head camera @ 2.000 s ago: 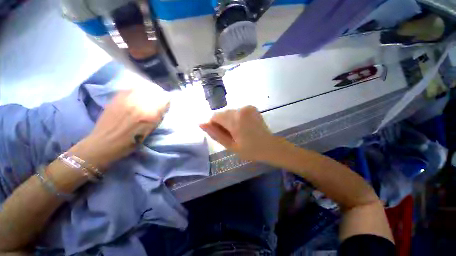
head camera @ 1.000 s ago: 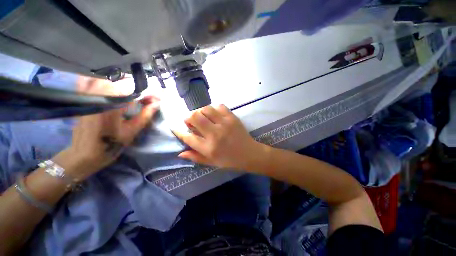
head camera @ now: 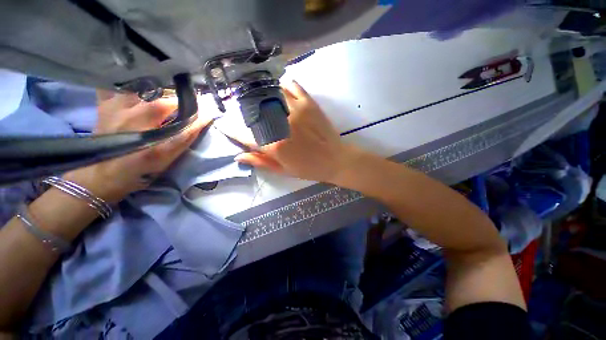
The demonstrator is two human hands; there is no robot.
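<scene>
The light blue-grey garment piece [head camera: 139, 239] lies bunched at the left, with flaps over the table edge and one part running up to the needle area. My left hand [head camera: 143, 143] lies on the cloth left of the presser foot [head camera: 219, 96], partly behind the black curved bar [head camera: 86, 153]. My right hand [head camera: 302, 143] is around the dark ribbed attachment [head camera: 264, 116], its thumb side at the cloth's right edge; some fingertips are hidden behind the attachment. The machine head [head camera: 193, 33] fills the top.
Red thread snips [head camera: 492, 71] lie on the white machine bed [head camera: 392, 80] at the right. A ruler strip [head camera: 292, 212] runs along the front edge. Purple cloth [head camera: 432, 20] hangs at the top. A red basket [head camera: 526, 269] and blue bundles [head camera: 545, 192] are below right.
The view has moved closer to the machine. My right hand has moved up beside the attachment from in front of it. My left hand has moved closer to the needle with the cloth.
</scene>
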